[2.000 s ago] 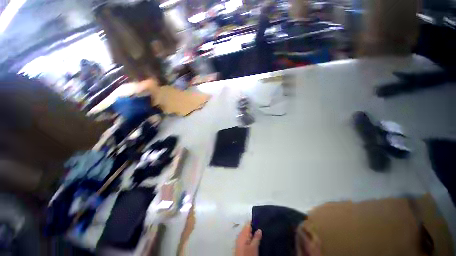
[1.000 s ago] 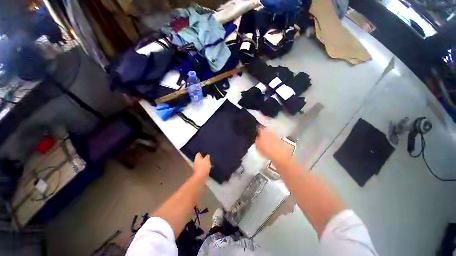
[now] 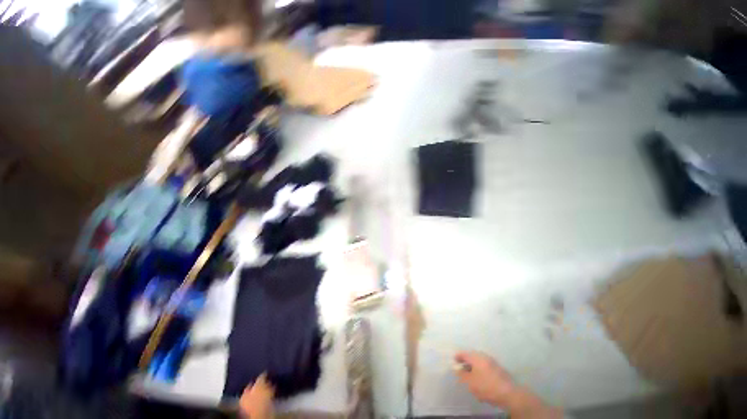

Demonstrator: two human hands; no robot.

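Note:
A black fabric panel (image 3: 277, 323) lies flat at the left front of the table. My left hand (image 3: 258, 398) is at the panel's lower edge, partly cut off by the frame's bottom; blur hides whether its fingers pinch the cloth. My right hand (image 3: 483, 378) is over the pale table to the right, away from the panel. Its fingers look bent, and blur hides whether they hold anything small. A smaller black squarish piece (image 3: 446, 178) lies flat at mid-table.
Between the hands are a mottled bar (image 3: 359, 360) and a pale box (image 3: 360, 274). Brown paper (image 3: 667, 307) lies at right. Black rolls with white bands (image 3: 296, 200) and a garment pile (image 3: 147, 221) are at left. A blurred dark roll (image 3: 673, 176) lies far right.
The view has swung right and is blurred. My right hand has left the black panel and moved right over the table. My left hand is still at the panel's near edge.

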